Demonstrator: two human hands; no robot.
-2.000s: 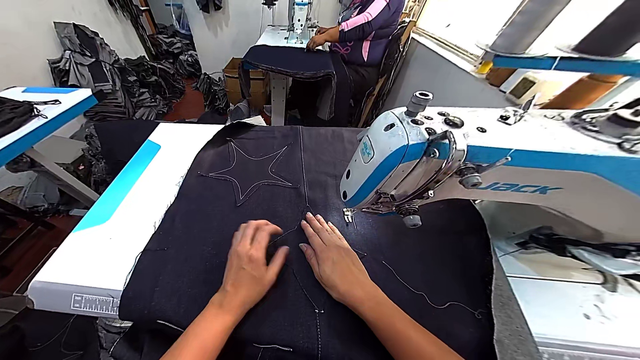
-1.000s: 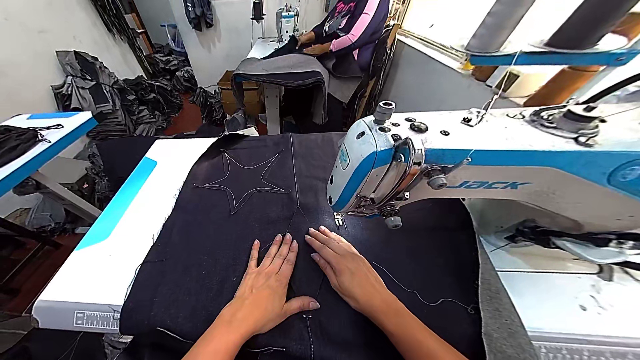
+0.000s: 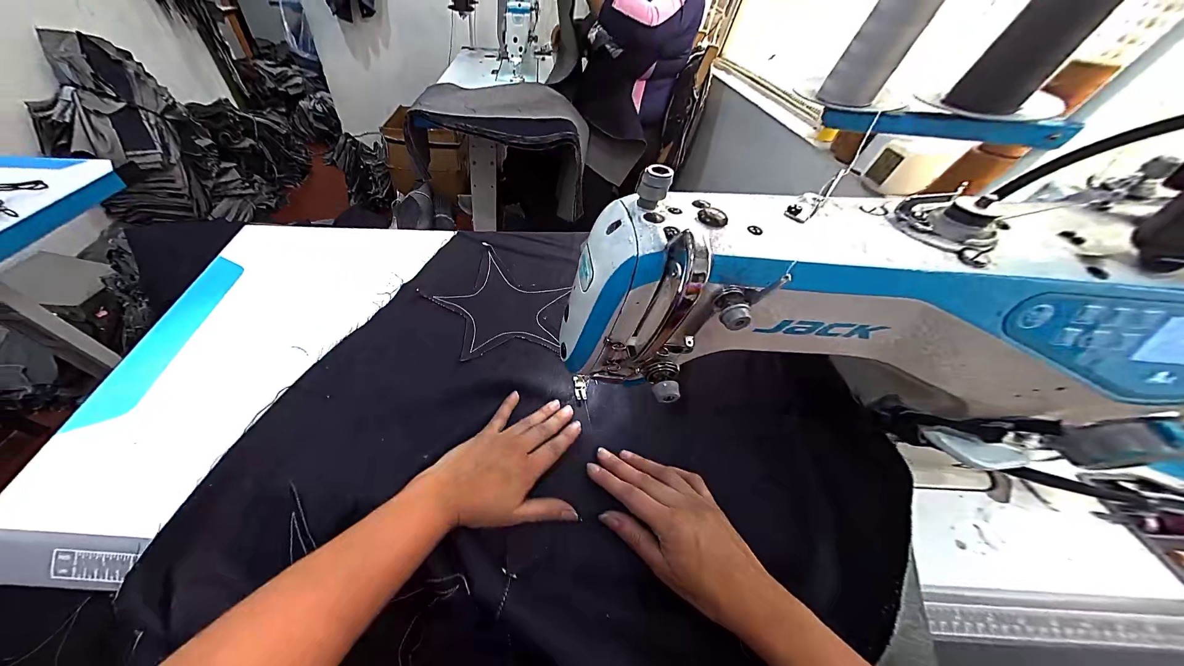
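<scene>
Dark denim fabric (image 3: 370, 444) lies spread over the white sewing table and under the head of a Jack industrial sewing machine (image 3: 629, 287). My left hand (image 3: 504, 467) rests palm down on it, fingers apart, just below and left of the presser foot (image 3: 581, 387). Flat on the cloth to the right of it is my right hand (image 3: 671, 518), its fingertips pointing up and left. Neither hand grips anything. A star outline in pale stitching (image 3: 504, 310) shows on the fabric behind the needle area, its right side partly hidden by the machine head. Loose pale threads lie near my left forearm.
Thread cones (image 3: 879, 51) stand on a blue rack at the upper right. Ahead, a person (image 3: 647, 74) sits by another sewing machine (image 3: 518, 42) with grey cloth draped over its table. Dark garments (image 3: 120, 129) are piled at the left wall, beside a cardboard box (image 3: 430, 153).
The fabric has shifted and turned, and the stitched star now lies closer to the machine head. Both my hands have moved nearer the presser foot. The other person's cloth is raised.
</scene>
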